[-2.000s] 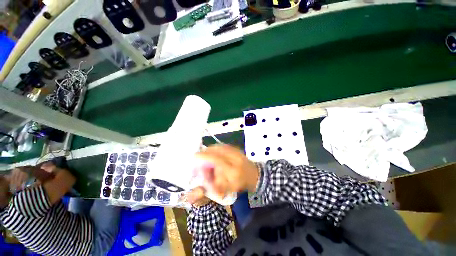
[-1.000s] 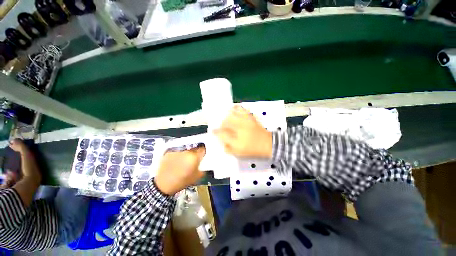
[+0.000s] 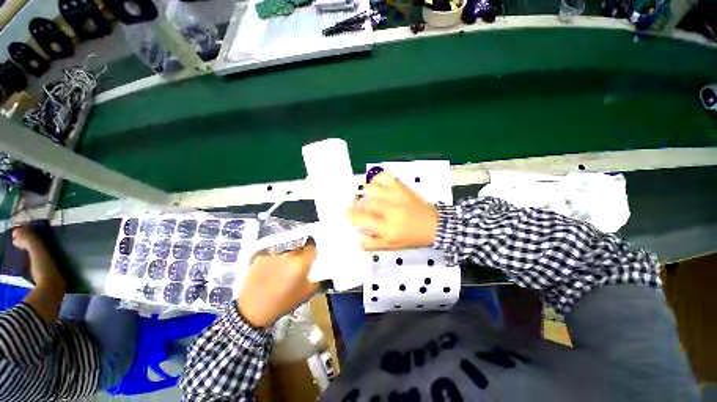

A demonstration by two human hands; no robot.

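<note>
A white camera housing (image 3: 332,188) stands lengthwise in front of me, its far end over the rail by the green belt. My left hand (image 3: 277,284) holds its near left side by the white bracket (image 3: 287,237). My right hand (image 3: 393,213) grips the right side of the tube. The housing's black face is not visible. A white sticker sheet (image 3: 410,292) with black dots lies partly under my right hand, with one black panel (image 3: 375,173) at its top left. A short white cable (image 3: 277,206) sticks out left of the tube.
Spare sticker sheets (image 3: 250,229) lie at left. A crumpled white cloth (image 3: 562,198) lies at right. Behind are the pale rail (image 3: 503,166) and green conveyor belt (image 3: 487,102). A person in striped sleeves (image 3: 47,345) sits at left. An open box lies below the bench.
The housing was slanted, with its black face toward me; it now points away from me. My left hand has moved to the bracket side and my right hand onto the tube.
</note>
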